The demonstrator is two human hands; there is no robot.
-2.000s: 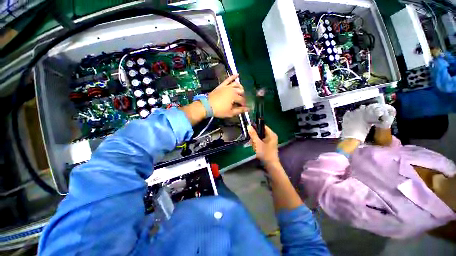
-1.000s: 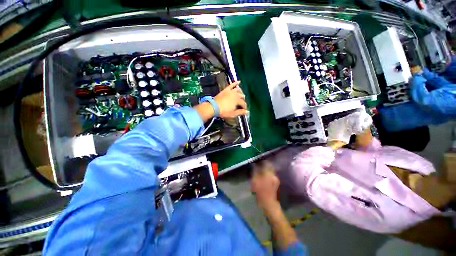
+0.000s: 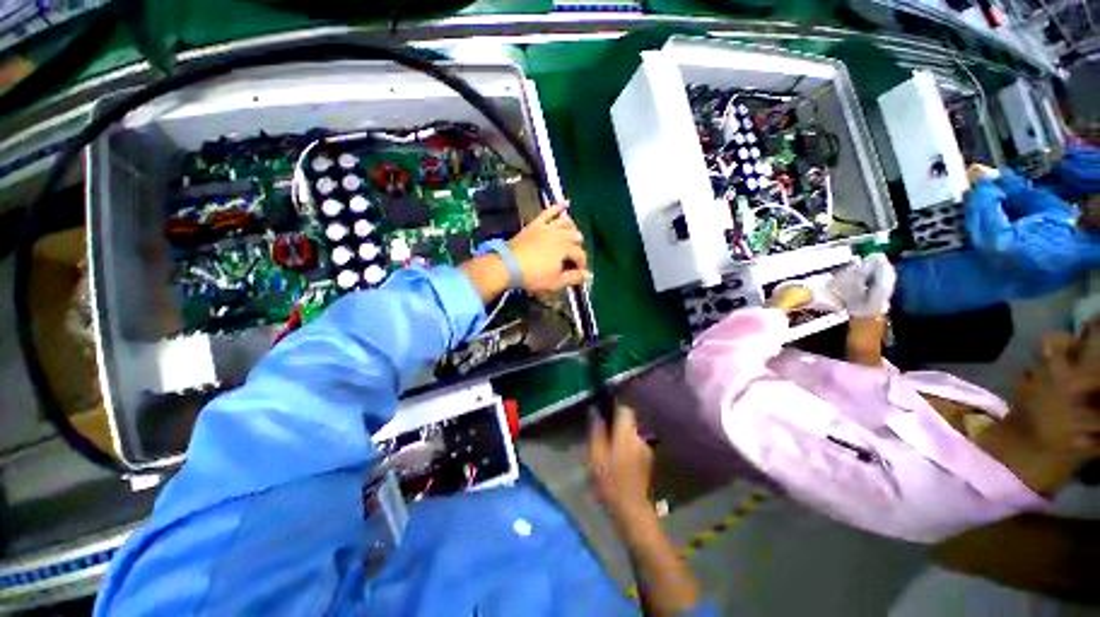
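Observation:
A pale open enclosure (image 3: 101,362) holds a green circuit board (image 3: 452,215) with silver-white capacitors. A black sealing strip (image 3: 34,241) arches over its back and hangs outside its left side. My left hand (image 3: 549,253) is at the right rim, its curled fingers on the strip where it meets the rim; the fingertips' grip is partly hidden. My right hand (image 3: 621,456) is blurred, below the enclosure's near right corner, closed around a dark hand tool (image 3: 600,376) that points up toward that corner. A smaller wiring compartment (image 3: 464,452) joins the enclosure's near side.
A second open enclosure (image 3: 667,181) stands to the right on the green-topped line (image 3: 591,145). A person in a pink coat (image 3: 820,434) works at it with a gloved hand. More enclosures and blue-sleeved arms (image 3: 1007,259) are farther right. Yellow-black tape (image 3: 730,524) marks the floor.
My right hand first dropped away from the rim, then rose slightly and moved left with the tool. My left hand stays at the right rim. The pink-coated person's hands have shifted.

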